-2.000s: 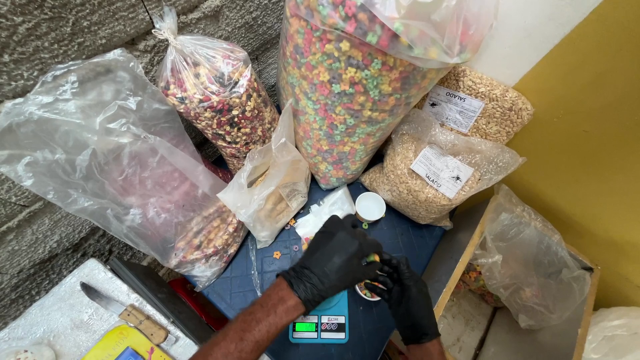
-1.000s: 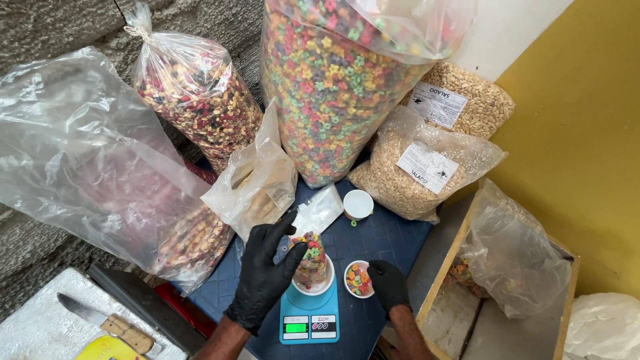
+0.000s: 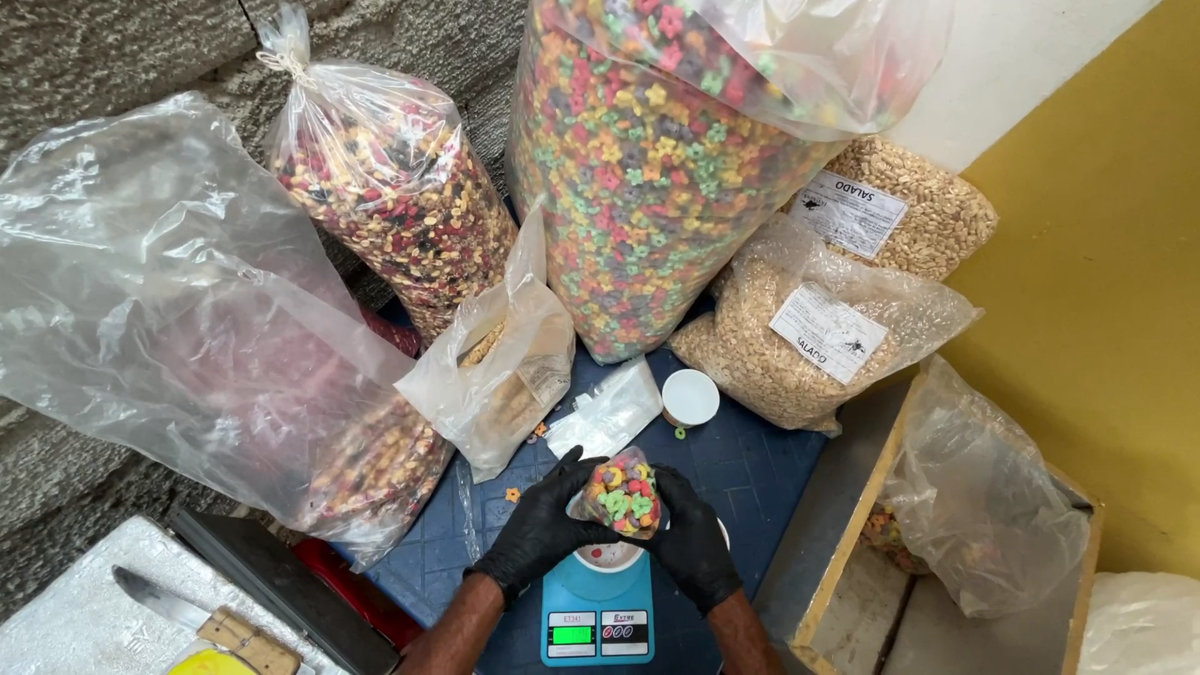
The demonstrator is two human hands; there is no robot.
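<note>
Both hands wear black gloves. My left hand (image 3: 539,525) and my right hand (image 3: 692,534) hold a small clear bag of colourful cereal (image 3: 621,497) from either side, above a white bowl (image 3: 609,556) on a blue digital kitchen scale (image 3: 596,614) with a lit green display. Part of a white rim shows behind my right hand; the rest of that container is hidden. Beyond the hands, a stack of clear plastic bags (image 3: 609,412) lies beside a white cup (image 3: 691,398) on the blue table (image 3: 750,478). A few cereal pieces lie loose nearby.
A huge bag of colourful cereal (image 3: 647,187), a tied bag of mixed grains (image 3: 403,197), a partly filled bag (image 3: 375,469) and bags of puffed grain (image 3: 816,328) stand behind. A wooden box (image 3: 844,534) is at right. A knife (image 3: 159,595) lies on a white foam lid (image 3: 84,609) at left.
The small cereal bag has been lifted off the bowl on the scale, where it stood a second ago. My right hand has moved left from the cereal cup to the bag.
</note>
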